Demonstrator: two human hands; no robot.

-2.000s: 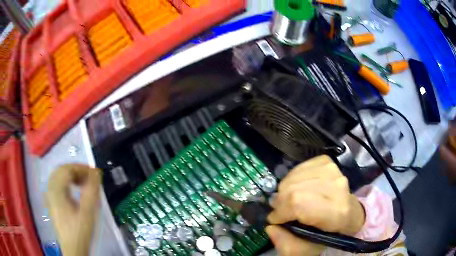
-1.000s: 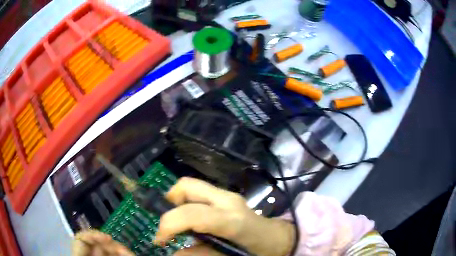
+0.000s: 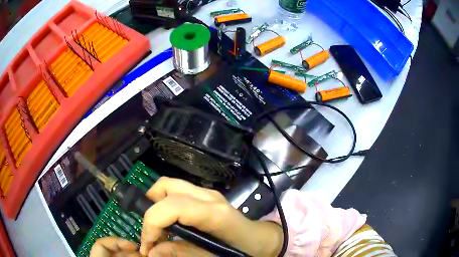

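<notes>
My right hand (image 3: 194, 216) is closed around the black handle of the soldering iron (image 3: 132, 198), whose metal tip points up and left over the slotted fixture. My left hand (image 3: 117, 247) is at the bottom edge, cut off, with its fingers close to my right fingertips; whether it holds anything is hidden. The green PCB panel (image 3: 108, 221) lies on the slotted fixture (image 3: 90, 202), partly under both hands. The round silver parts are not in view.
The black cooling fan (image 3: 196, 143) stands behind my right hand. A solder spool (image 3: 191, 52), orange cells (image 3: 287, 81) with green strips, a phone (image 3: 355, 74) and a blue bin (image 3: 370, 35) are farther back. A red tray (image 3: 75, 100) is left. A black cord loops (image 3: 355, 130) at right.
The view has swung right and up, showing more of the bench's far side. My left hand has come from the far left to beside my right hand. The iron's tip has lifted off the PCB panel.
</notes>
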